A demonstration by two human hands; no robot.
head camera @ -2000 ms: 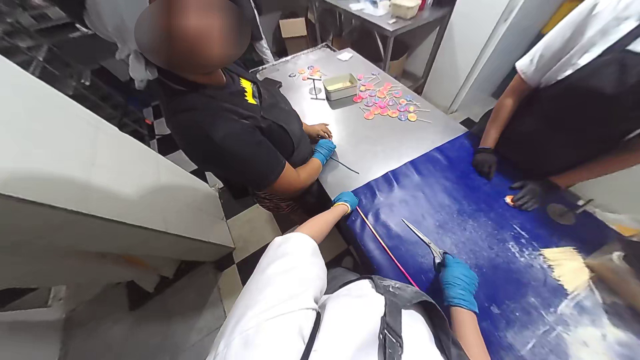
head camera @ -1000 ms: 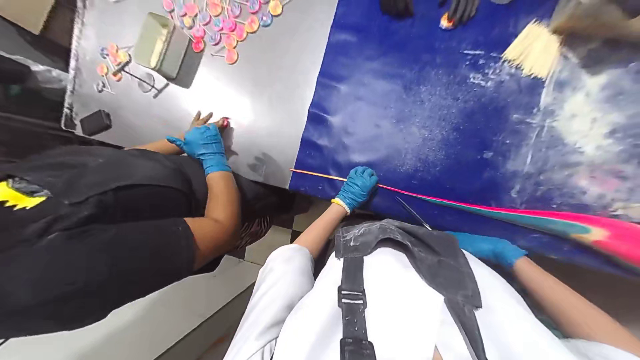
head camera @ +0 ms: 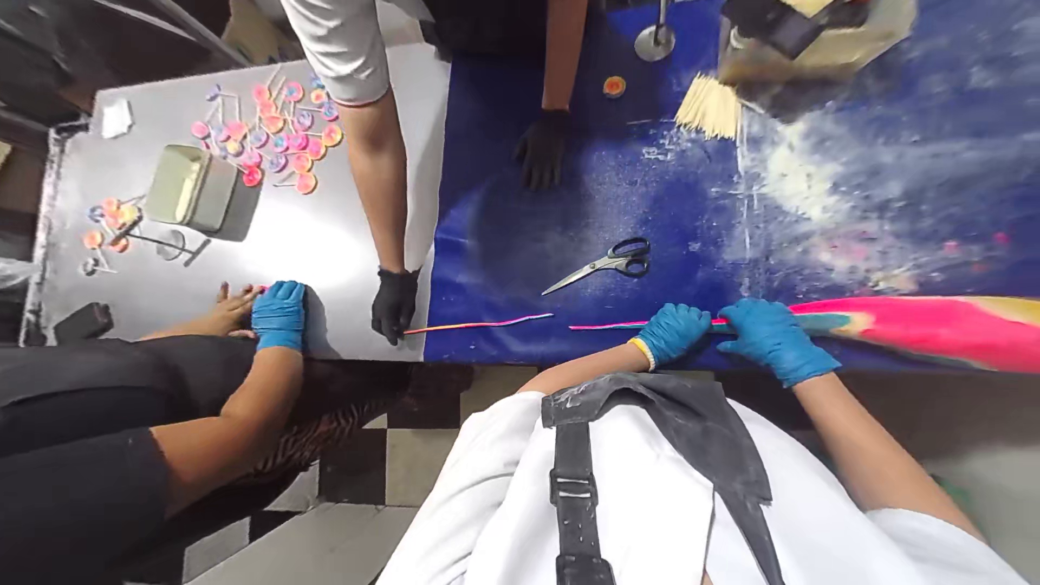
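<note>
My left hand [head camera: 673, 332], in a blue glove, is closed on the thin rope of striped candy [head camera: 605, 327] along the table's near edge. Just right of it, my right hand [head camera: 772, 335], also blue-gloved, grips the same rope where it widens into a thick pink, yellow and teal candy mass [head camera: 934, 325]. A separate thin candy strand [head camera: 479, 325] lies left of the rope's tip, its far end under a co-worker's black-gloved hand [head camera: 395, 305]. Metal scissors with black handles [head camera: 605, 264] lie on the blue table cover, beyond my left hand.
A co-worker's other black-gloved hand [head camera: 542, 152] rests on the blue cover [head camera: 504, 244]. Lollipop sticks [head camera: 708, 107] and a round candy [head camera: 614, 87] lie farther back. At left, lollipops [head camera: 276, 134] and a container [head camera: 188, 188] stand near another co-worker's blue-gloved hand [head camera: 279, 315].
The scissors, in my right hand two seconds ago, now lie on the blue cover. My right hand has come onto the candy beside my left. A co-worker's arm now reaches to the cut strand. The view has turned.
</note>
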